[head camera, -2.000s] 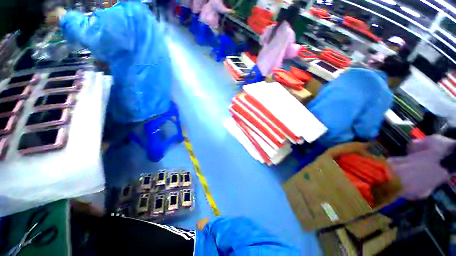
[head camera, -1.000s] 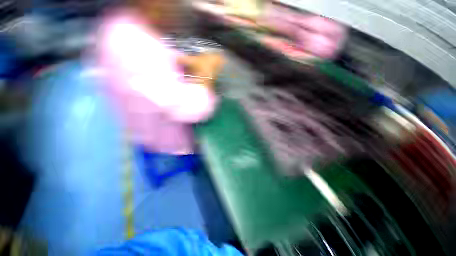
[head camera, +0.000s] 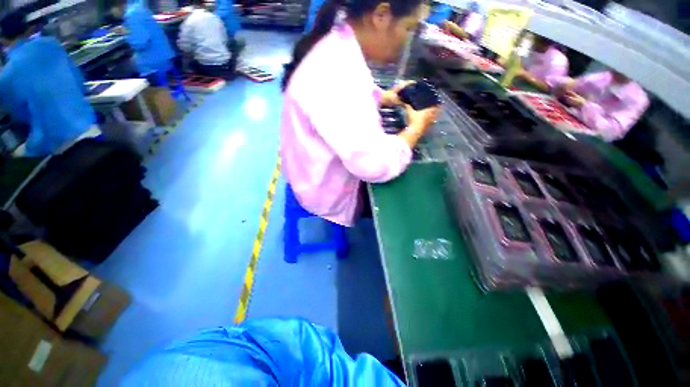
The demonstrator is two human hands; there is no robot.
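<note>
Neither of my hands shows; only a blue sleeve of mine is at the bottom edge. Nearest in front of me, a clear plastic tray (head camera: pixel 495 370) with dark flat units in its pockets is cut off by the bottom edge. Behind it on the green mat (head camera: pixel 424 302) stands a stack of filled trays (head camera: pixel 484 261) holding pink-rimmed units with dark screens (head camera: pixel 556 239). A small crumpled clear plastic scrap (head camera: pixel 433 249) lies on the mat left of the stack.
A person in a pink smock (head camera: pixel 325 128) sits on a blue stool (head camera: pixel 314 240) at the bench, holding a dark unit (head camera: pixel 420 94). A black pile (head camera: pixel 87 196) and cardboard boxes (head camera: pixel 53 302) stand at left. Yellow tape (head camera: pixel 261 234) crosses the blue floor.
The view has swung from the white foam sheet, scissors and aisle, through a blurred frame, to the bench with the stacked trays. My hand at the sleeve's end has left the picture.
</note>
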